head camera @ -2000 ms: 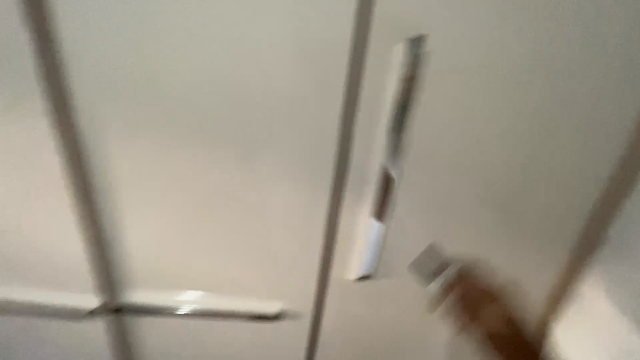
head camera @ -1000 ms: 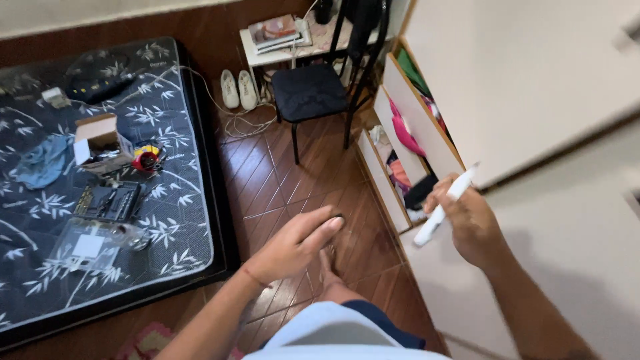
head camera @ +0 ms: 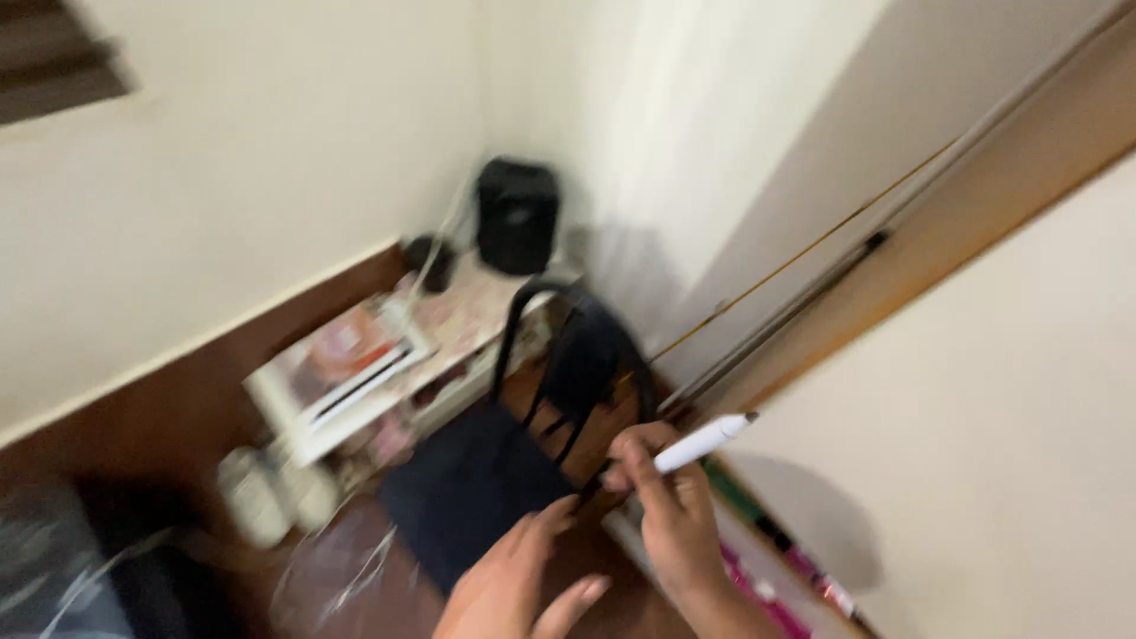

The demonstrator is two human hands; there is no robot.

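Observation:
My right hand (head camera: 670, 506) grips a white marker (head camera: 706, 442), its dark tip pointing up and to the right. To the lower left of it is my left hand (head camera: 524, 577), fingers apart and nothing seen in it. Beyond both hands stands a black chair with a dark seat (head camera: 475, 488). An open drawer (head camera: 754, 568) with green and pink items in it lies just right of and behind my right hand. The picture is blurred.
A small white table (head camera: 319, 439) against the wall holds books (head camera: 342, 355) and a black device (head camera: 517, 216). Pale shoes (head camera: 257, 497) and a loose cable are on the floor. The bed corner (head camera: 53, 568) is lower left; a pale wardrobe panel (head camera: 994, 399) fills the right.
The view has swung up toward the wall corner and table. The marker stays in my right hand. My two hands are closer together than one second ago.

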